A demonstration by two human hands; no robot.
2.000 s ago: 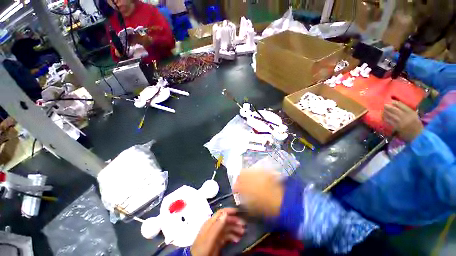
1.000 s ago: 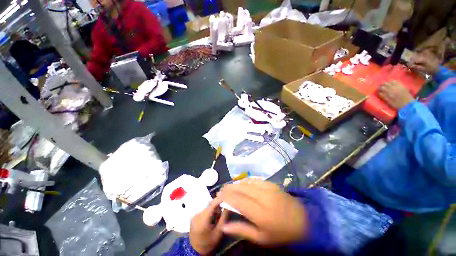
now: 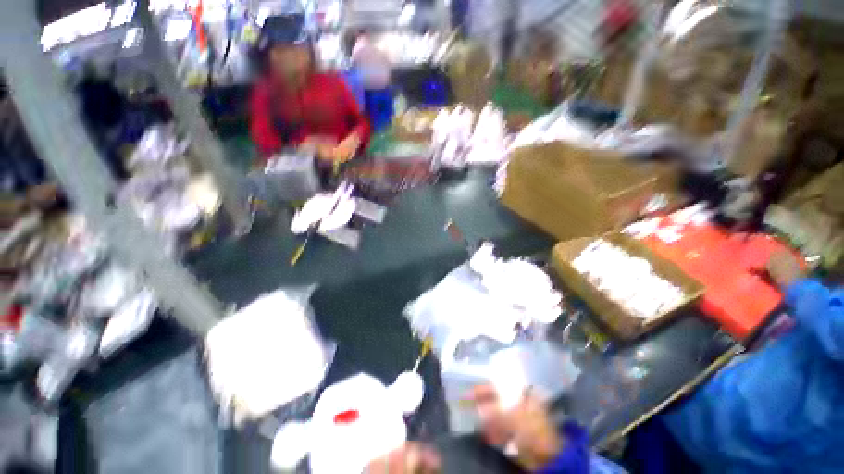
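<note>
The frame is blurred. A white camera housing (image 3: 356,428) with two round knobs and a red patch lies at the bottom centre. My left hand (image 3: 407,457) is at its lower right edge, cut off by the frame; I cannot tell whether it grips anything. My right hand (image 3: 518,428) is to the right, over the open plastic bag (image 3: 453,319); a small white piece shows at its fingertips, too blurred to tell if held. A clear bag of white antenna covers (image 3: 268,352) lies left of the housing.
Another white housing (image 3: 518,287) lies on the right bag, and one (image 3: 326,211) farther back. A low carton (image 3: 629,319) of white parts and a taller carton (image 3: 583,190) stand right. A red mat (image 3: 731,278), a blue sleeve (image 3: 768,389), metal posts (image 3: 139,241) and a person in red (image 3: 305,111) show.
The view has tilted up, so the bench things sit lower. My hands, close together a second ago, are now apart, with my right hand farther right over the bag.
</note>
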